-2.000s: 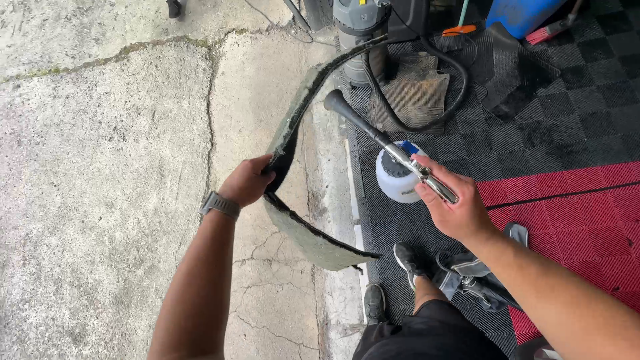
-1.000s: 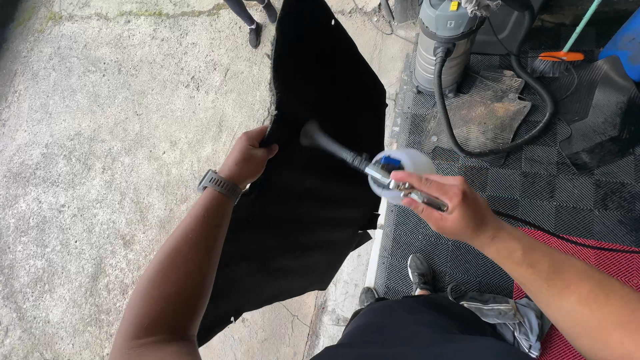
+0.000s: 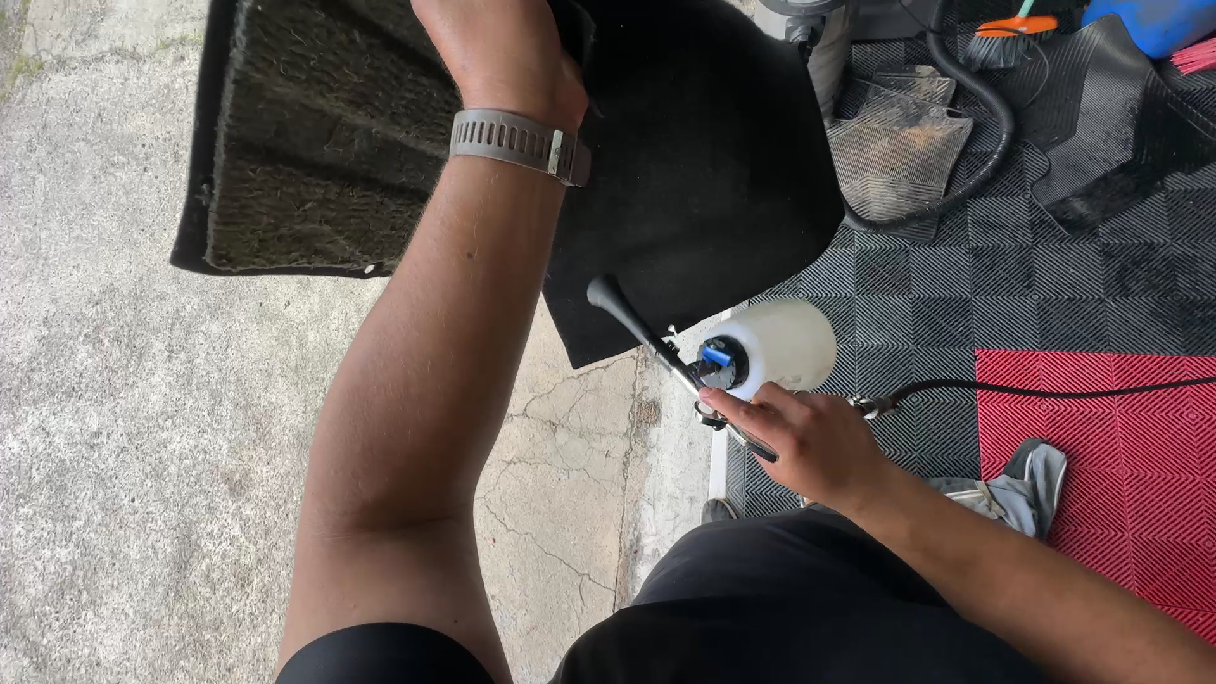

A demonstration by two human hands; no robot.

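Observation:
At the top of the head view, my left hand (image 3: 508, 57) grips a black carpet mat (image 3: 703, 161); its fingertips are partly hidden. The mat is bent, with its matted, fibrous backing (image 3: 313, 142) showing on the left side. A watch with a grey strap is on my left wrist. My right hand (image 3: 807, 442) is closed around the handle of an air-powered cleaning gun (image 3: 665, 356), whose black cone nozzle points up and left, close to the mat's lower edge. The gun's translucent white bottle (image 3: 784, 342) has a dark cap with a blue part, and a black hose runs from its handle to the right.
A wet-dry vacuum (image 3: 826, 47) stands at the top, its black hose (image 3: 1002, 142) curving over dirty rubber mats (image 3: 898, 152). An orange brush (image 3: 1016, 27) and a blue container (image 3: 1154, 24) are at top right. Black and red floor tiles (image 3: 1092, 418) meet concrete (image 3: 142, 427) on the left.
The mat, earlier seen edge-on and then with its black face showing, is now raised and bent with its backing visible. My left hand has moved farther forward, still holding it.

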